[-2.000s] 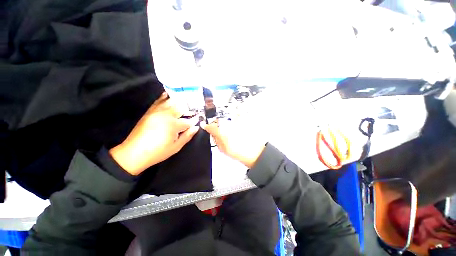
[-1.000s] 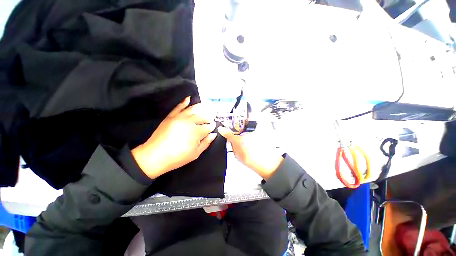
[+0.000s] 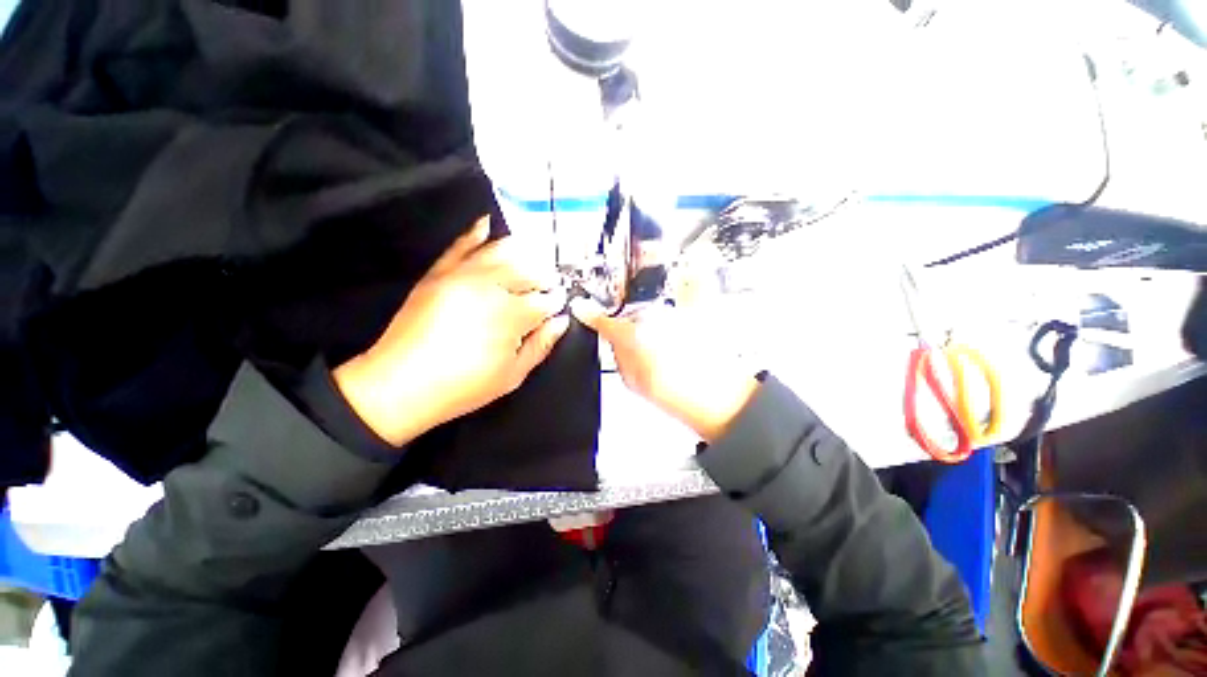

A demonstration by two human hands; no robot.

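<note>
The black garment (image 3: 305,251) lies in a large heap on the left of the white machine bed, with a straight edge hanging towards the table front. My left hand (image 3: 457,337) lies on the garment, its thumb and index finger pinching the garment edge by the presser foot (image 3: 573,280). My right hand (image 3: 669,364) is just right of the edge, its fingertips at the same spot, touching or nearly touching the left fingertips. The small part between the fingertips is too small and glary to make out. The needle is not clear.
Scissors (image 3: 948,397) with red and yellow handles lie right of my right hand. A black cord (image 3: 1055,347) lies beyond them. The white sewing machine (image 3: 821,106) spans the back. A ruler strip (image 3: 530,508) runs along the front edge. Blue crates (image 3: 960,529) and a metal-framed chair (image 3: 1079,582) are below.
The camera view has shifted, moving the machine and scissors within the picture. Both hands stay together at the garment edge near the presser foot, with only slight finger movement.
</note>
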